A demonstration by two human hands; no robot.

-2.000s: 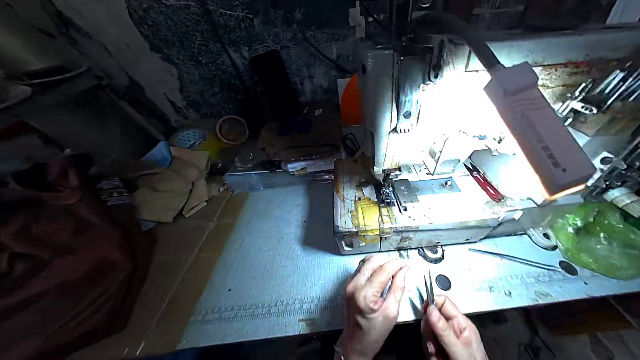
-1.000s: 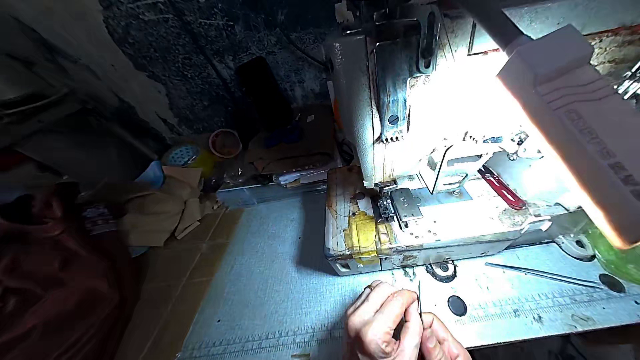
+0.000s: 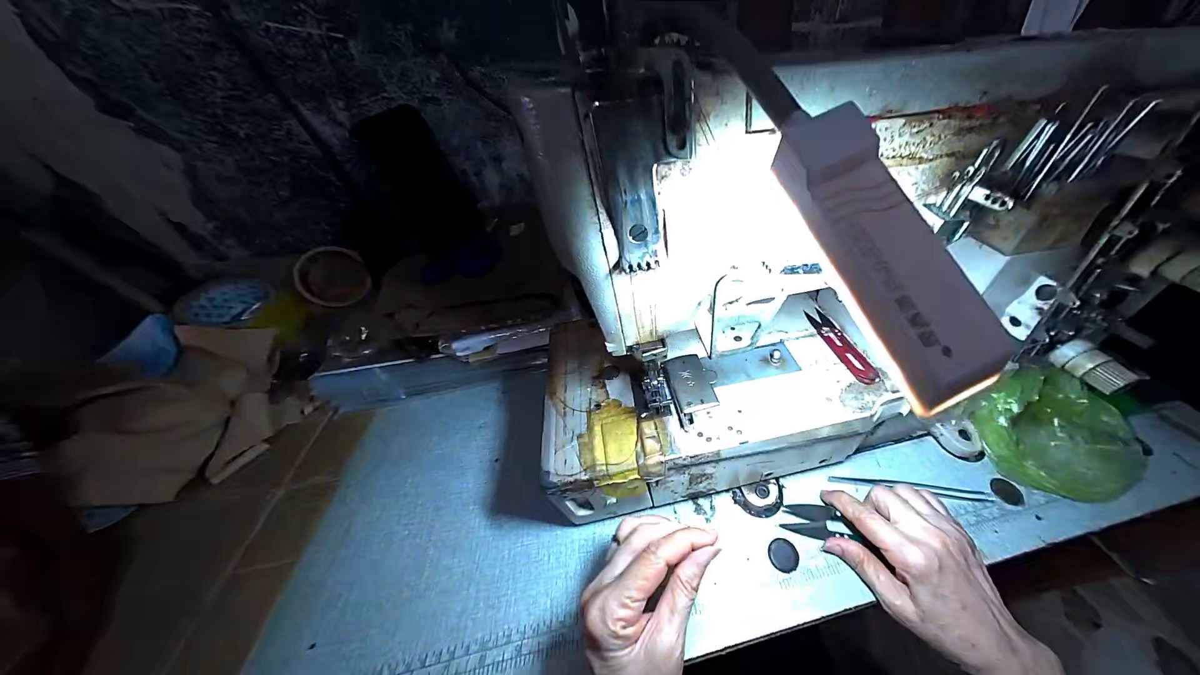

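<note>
In front of an industrial sewing machine, my left hand is raised with thumb and forefinger pinched together; whether something thin is between them cannot be told. My right hand is on dark thread snips, whose two blades point left, apart from each other. Between the hands lies a dark round disc. The machine's presser foot is beyond my left hand, left of a metal cover plate. Red-handled snips lie on the machine bed.
Tweezers lie beyond my right hand, near a green plastic bag. A lamp hangs low over the machine. Brown fabric pieces are heaped at the left. A ruler scale runs along the table's front edge.
My hands were close together one second ago and are now apart, the right one farther right at the dark snips. The view has shifted.
</note>
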